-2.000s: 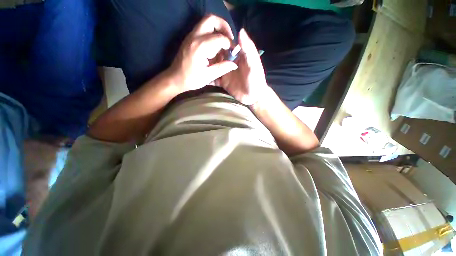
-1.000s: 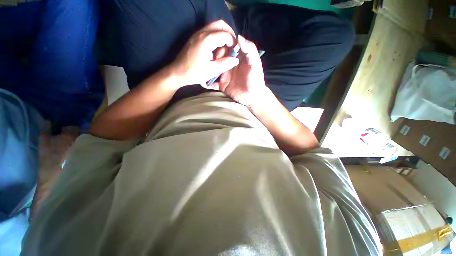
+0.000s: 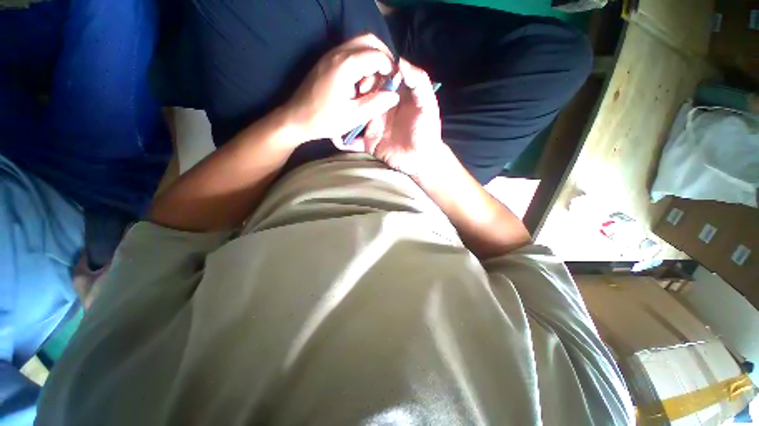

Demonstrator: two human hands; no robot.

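My left hand (image 3: pixel 345 90) and my right hand (image 3: pixel 409 121) are close together above my lap at the top centre. A slim dark blue-grey pen-like piece (image 3: pixel 354 133) shows between them, its lower end sticking out below my left thumb. A small bluish part (image 3: pixel 389 85) shows between my fingertips. My left thumb and fingers are curled around the piece. My right hand is cupped against it, palm turned up. Strong sunlight washes out the fingers, and most of the piece is hidden by them.
A wooden bench (image 3: pixel 620 108) stands at right, with a white bag (image 3: pixel 711 154) and red-and-white printed plastic (image 3: pixel 620 229). Brown cartons (image 3: pixel 649 308) with yellow tape are at lower right. A person in blue clothing (image 3: pixel 33 241) sits close at my left.
The dark piece now shows below my left thumb, where it was hidden at first. My hands have shifted only slightly. The person at left has moved their arm.
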